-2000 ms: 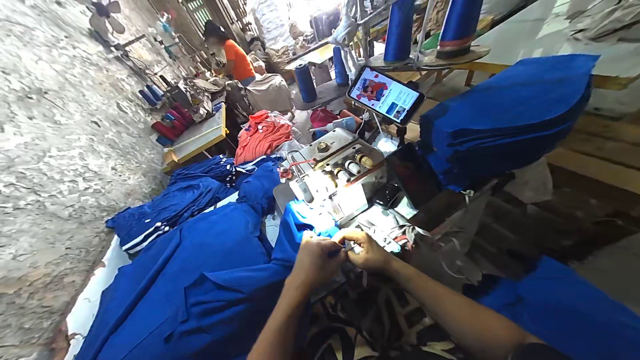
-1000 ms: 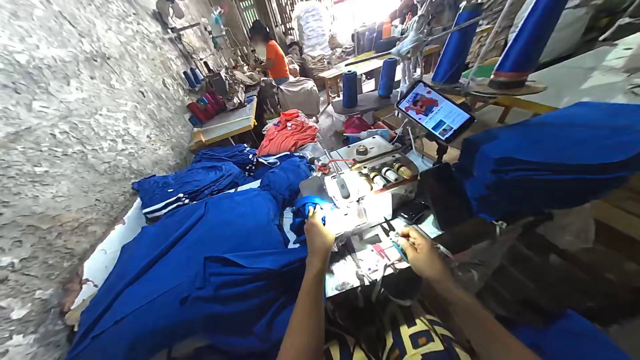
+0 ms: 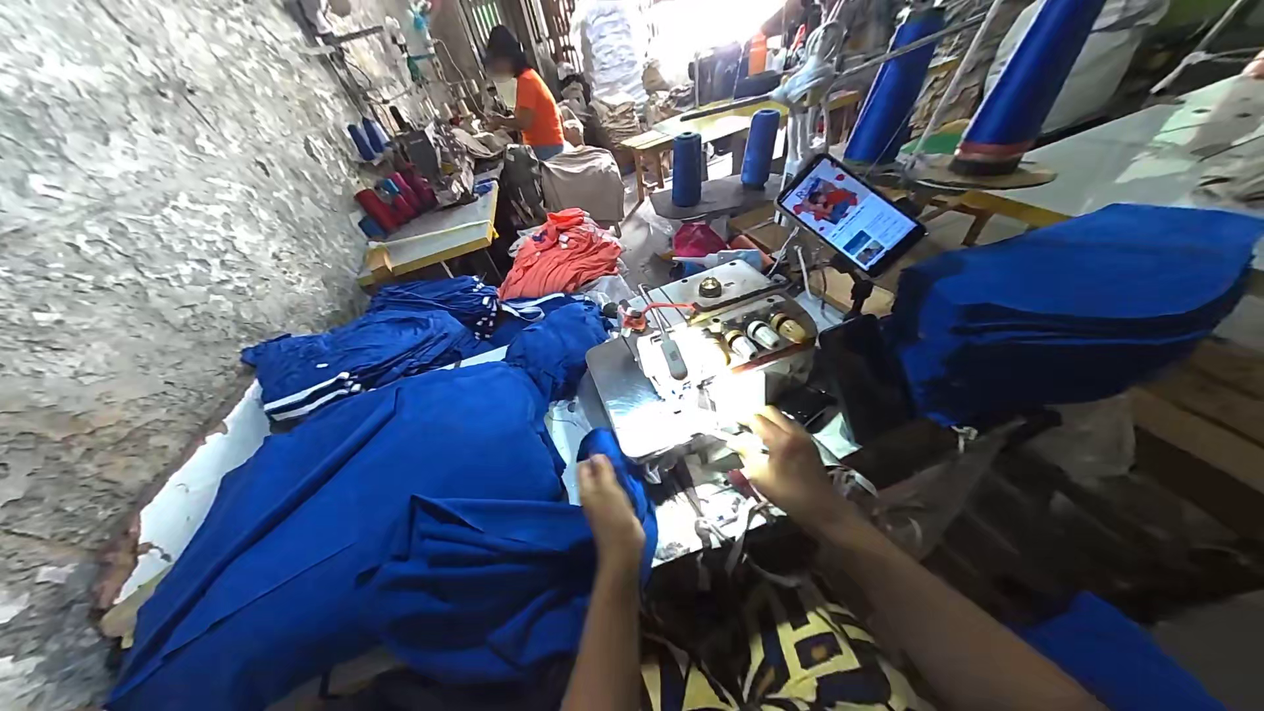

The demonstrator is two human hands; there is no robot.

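An overlock sewing machine (image 3: 731,326) with a row of tension dials stands in front of me, its metal plate brightly lit. My left hand (image 3: 610,504) grips a fold of blue fabric (image 3: 617,454) at the near left edge of the plate. Close to the machine's front right corner, my right hand (image 3: 785,459) has its fingers closed around a small light-coloured thing, blurred by glare. Large blue cloth pieces (image 3: 395,474) spread over the table to the left of my left hand.
A phone (image 3: 851,215) on a holder rises behind the machine. Stacked blue fabric (image 3: 1066,306) lies right; blue thread cones (image 3: 1027,84) stand above it. Orange-red garments (image 3: 561,259) and striped blue garments (image 3: 395,331) lie beyond. A person in an orange shirt (image 3: 538,109) is farther back.
Two seconds ago both hands were together at the machine's front; now they are apart, the left on blue fabric. My right hand has moved closer to the machine plate since one second ago.
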